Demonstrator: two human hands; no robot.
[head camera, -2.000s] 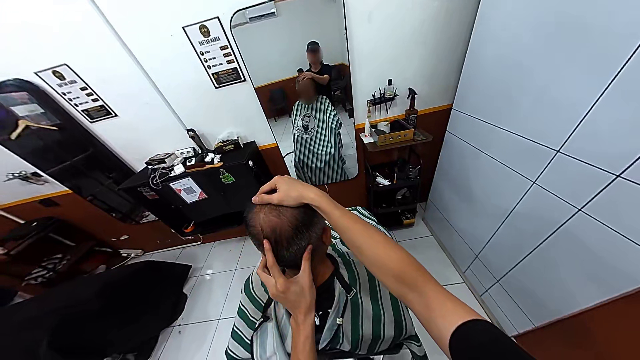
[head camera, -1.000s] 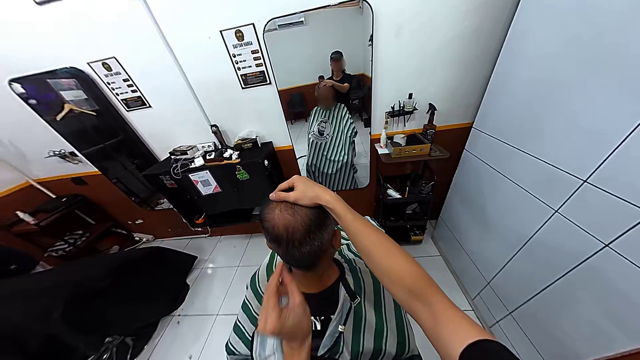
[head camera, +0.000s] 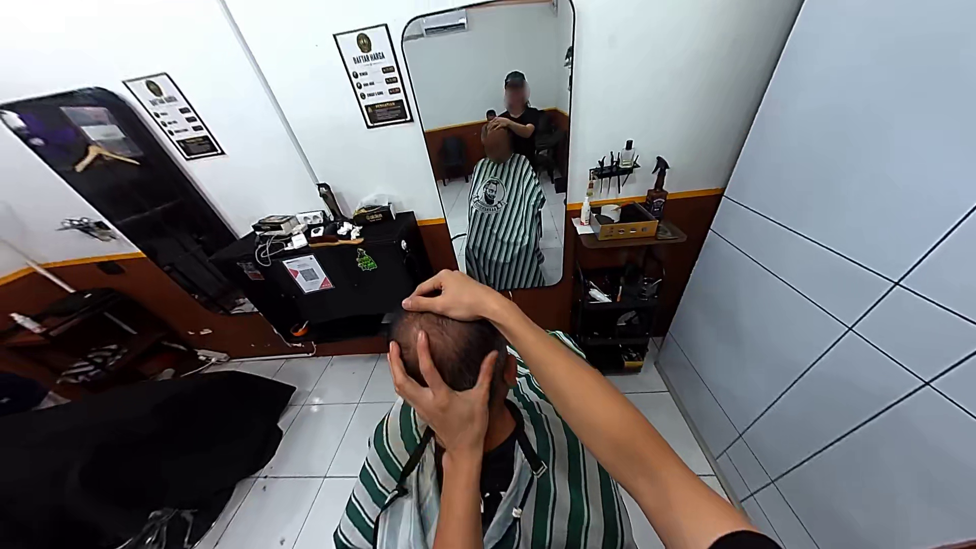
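Observation:
A seated person's head (head camera: 450, 347) with very short dark hair is seen from behind. My left hand (head camera: 446, 400) comes up from below, its fingers spread against the back of the head and nothing held in it. Across the top front of the head lies my right hand (head camera: 457, 296), wrist bent; its far fingers are hidden, so its grip is unclear. The person wears a green, white and grey striped cape (head camera: 568, 427) with dark straps at the neck. The mirror (head camera: 438, 99) shows a hand over the seated person's forehead.
Ahead stands a black cabinet (head camera: 366, 293) with clippers and cables on top. Right of the mirror, a shelf trolley (head camera: 618, 301) carries a box (head camera: 625, 227) and a spray bottle (head camera: 657, 194). Black cloth (head camera: 137, 450) lies at left; a grey panelled wall (head camera: 854, 252) rises at right.
One second ago my left hand was below the head, near the nape, with its fingers together; now it is spread on the back of the head. My right hand has stayed on top.

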